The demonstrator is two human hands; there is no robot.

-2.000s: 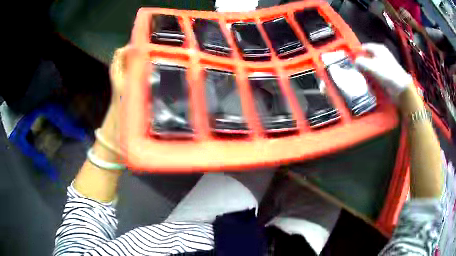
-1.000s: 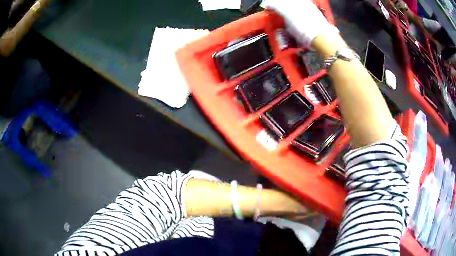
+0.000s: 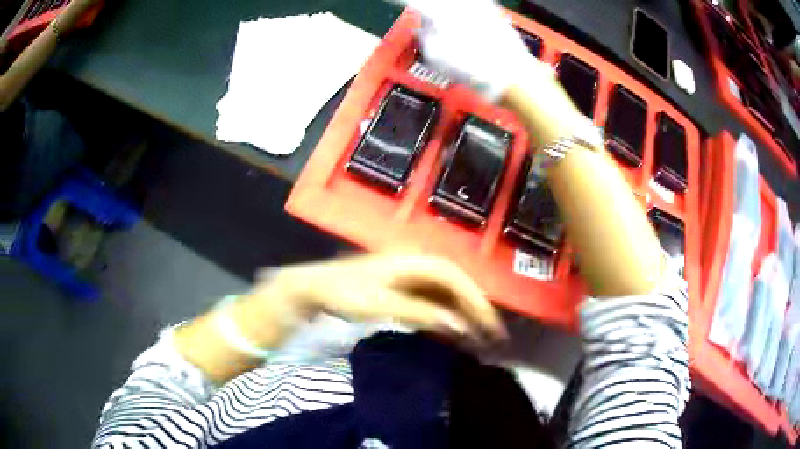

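A red slotted tray lies on the green bench, tilted in view, with several black glossy handsets in its pockets. A small barcode label shows beside one handset. My right hand, in a white glove, is over the tray's far left part, blurred; its fingertips are cut off or unclear, and my forearm covers some pockets. My left hand, bare and blurred, is in front of the tray's near edge, apart from the handsets, with nothing visible in it.
A fanned stack of white bags lies left of the tray. Another red tray with bagged handsets is at the right. A smartphone and small white case lie beyond. A blue stool and another person's arm are at the left.
The tray, held up in both hands earlier, now rests on the bench and has been turned. My left hand has left its near edge and moved left. My gloved hand has shifted left.
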